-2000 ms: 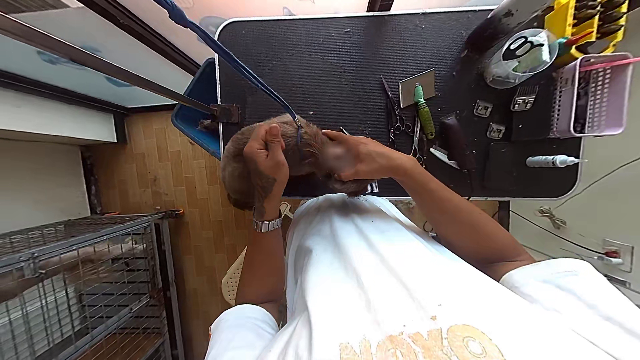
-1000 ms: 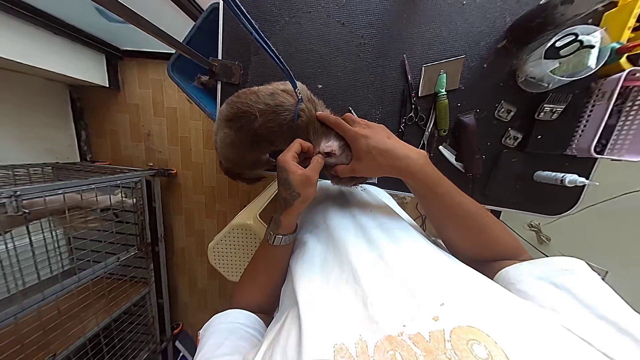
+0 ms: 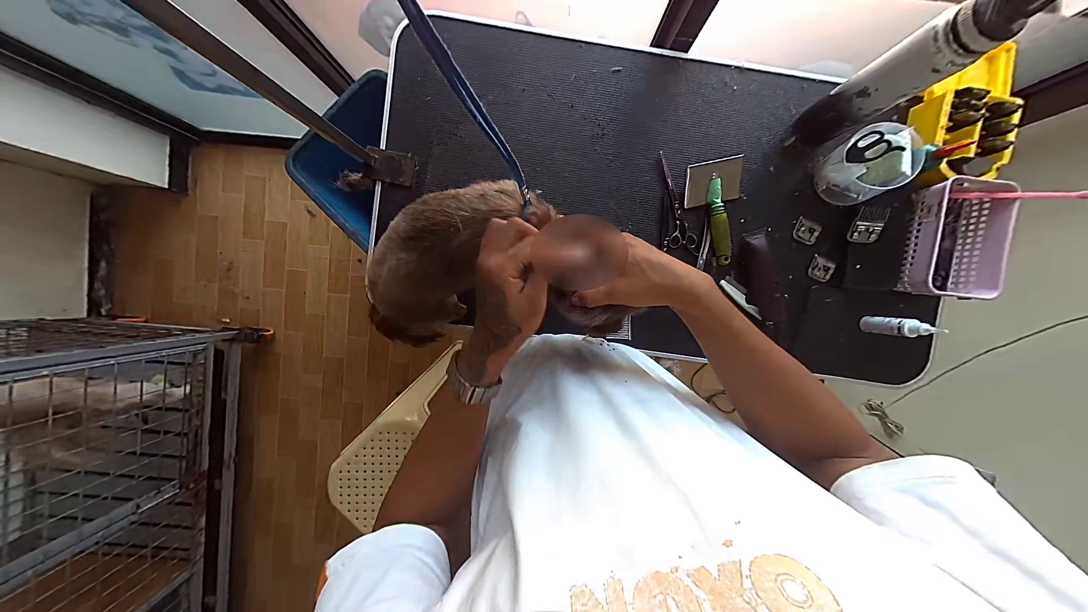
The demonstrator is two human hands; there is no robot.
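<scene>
A small brown-furred dog [image 3: 433,246] is on the black grooming table [image 3: 578,110] at its near left edge, its head toward the right. A blue grooming leash [image 3: 467,98] runs down to its neck. My left hand [image 3: 510,276], with a metal watch on the wrist, is at the side of the dog's head, fingers bent; whether it pinches anything is hidden. My right hand [image 3: 637,272] is closed around the dog's head from the right, thumb low near the muzzle. A blurred patch covers part of the head between my hands.
Scissors [image 3: 676,212], a green-handled tool [image 3: 719,221], a dark clipper [image 3: 761,276], clipper blades [image 3: 867,224] and a white bottle [image 3: 897,326] lie right of the dog. A pink basket [image 3: 960,238] and yellow holder [image 3: 1003,76] stand beyond. Left are a blue bin [image 3: 340,161], beige plastic stool [image 3: 374,476] and metal cage [image 3: 110,442].
My left hand has moved up from the lower side of the dog's head, where it was one second ago. My right hand stays at the head.
</scene>
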